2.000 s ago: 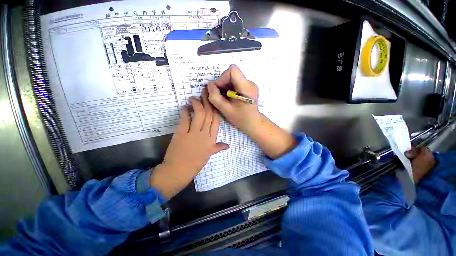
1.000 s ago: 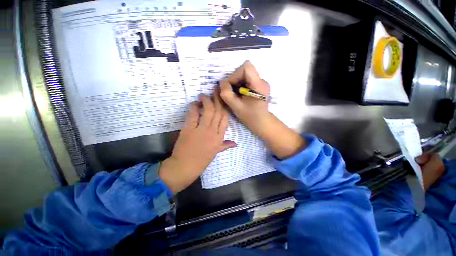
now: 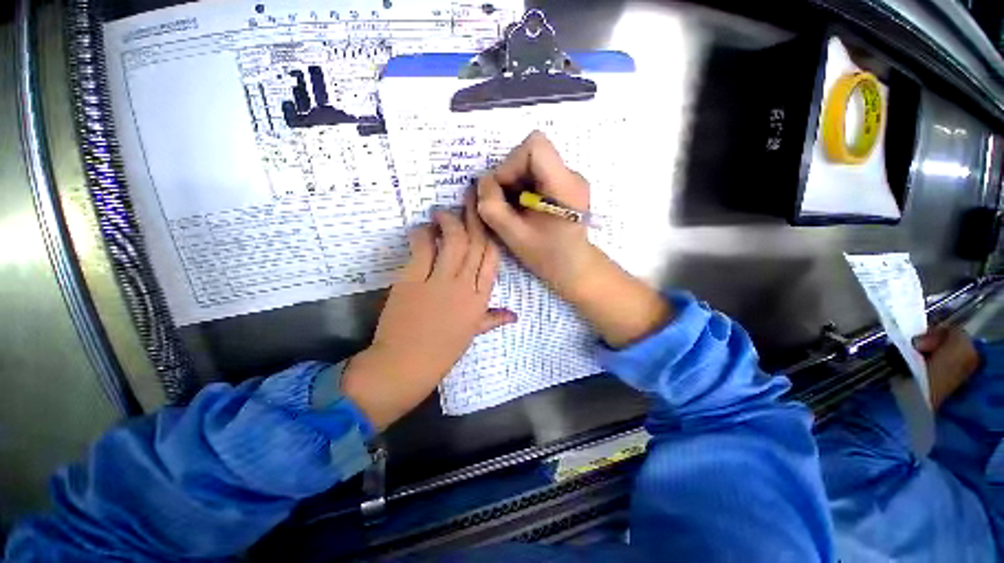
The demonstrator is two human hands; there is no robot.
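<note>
My right hand (image 3: 539, 214) holds a yellow-and-black pen (image 3: 554, 207) over the upper left of the record form (image 3: 528, 341), where rows of handwriting show. The pen's tip is hidden by my fingers. My left hand (image 3: 429, 313) lies flat on the form's left part, fingers spread and touching near my right hand, holding nothing. The form is under the dark and silver clip of the clipboard (image 3: 617, 62), whose blue edge shows at the top. A printed work instruction sheet (image 3: 275, 247) with a black part silhouette lies to the left, partly under the clipboard.
A black box (image 3: 760, 138) at the right holds white paper and a yellow roll of tape (image 3: 853, 118). Another person's hand (image 3: 949, 357) holds a white paper (image 3: 890, 295) at the far right. A metal rail (image 3: 506, 462) and chain track run along the near edge.
The whole view has shifted slightly since the earlier frames. My right hand stays on the form with the pen, and my left hand stays flat. Slightly more handwriting shows above my right hand.
</note>
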